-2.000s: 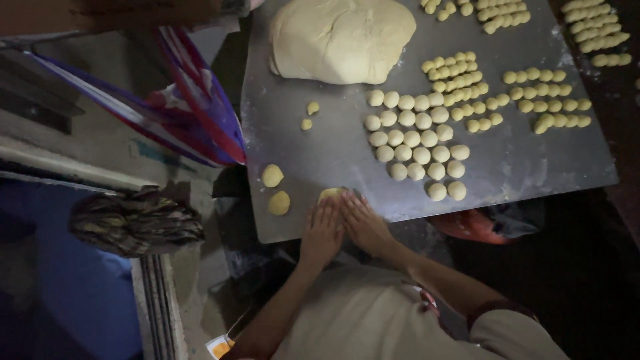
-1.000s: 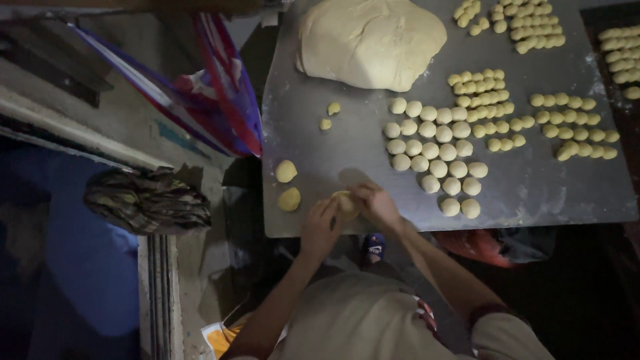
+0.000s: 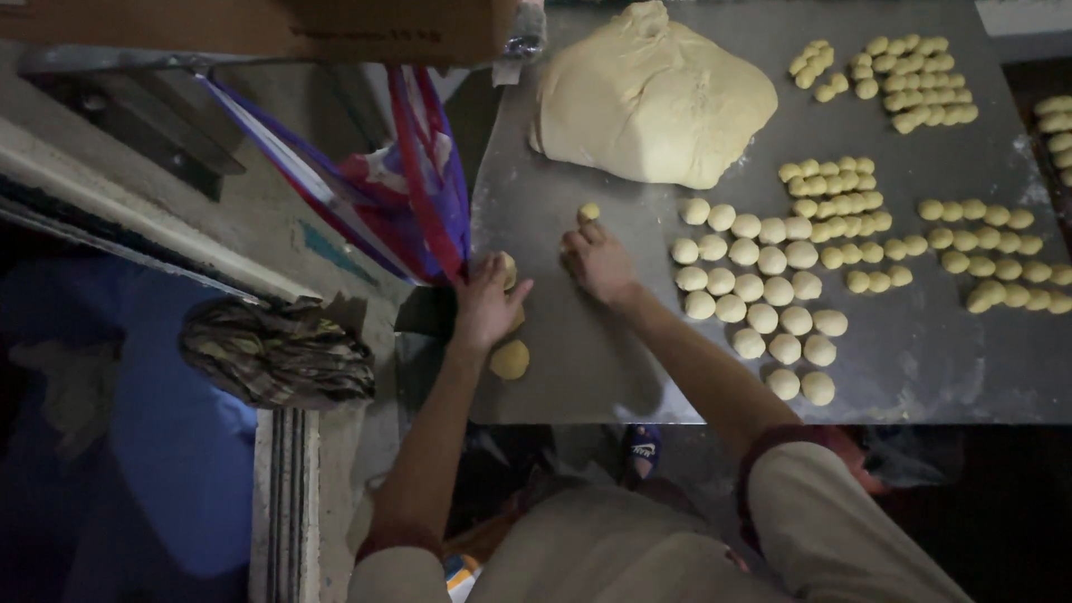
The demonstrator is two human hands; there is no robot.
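Observation:
My left hand [image 3: 488, 306] is at the table's left edge, its fingers on a dough piece [image 3: 508, 272] that shows past the fingertips. Just below it lies a flattened yellow dough piece [image 3: 509, 360], with another partly hidden by the hand. My right hand [image 3: 601, 264] reaches to two small dough lumps; one lump [image 3: 589, 211] shows beyond its fingers, the other is mostly covered by them. Whether it grips either is unclear. Right of that hand, pale dough balls [image 3: 762, 318] lie in rows. A large dough mass [image 3: 653, 100] rests at the back.
The grey metal table [image 3: 569, 385] also bears rows of joined small yellow dough balls [image 3: 930, 84] at the right. A striped bag [image 3: 427, 184] hangs against its left edge, below a cardboard box [image 3: 251, 29]. A camouflage cloth [image 3: 276, 352] lies farther left.
My hands were together over a dough piece near the front edge; now they are apart. The left has moved to the dough pieces at the left edge, the right up to the two small lumps.

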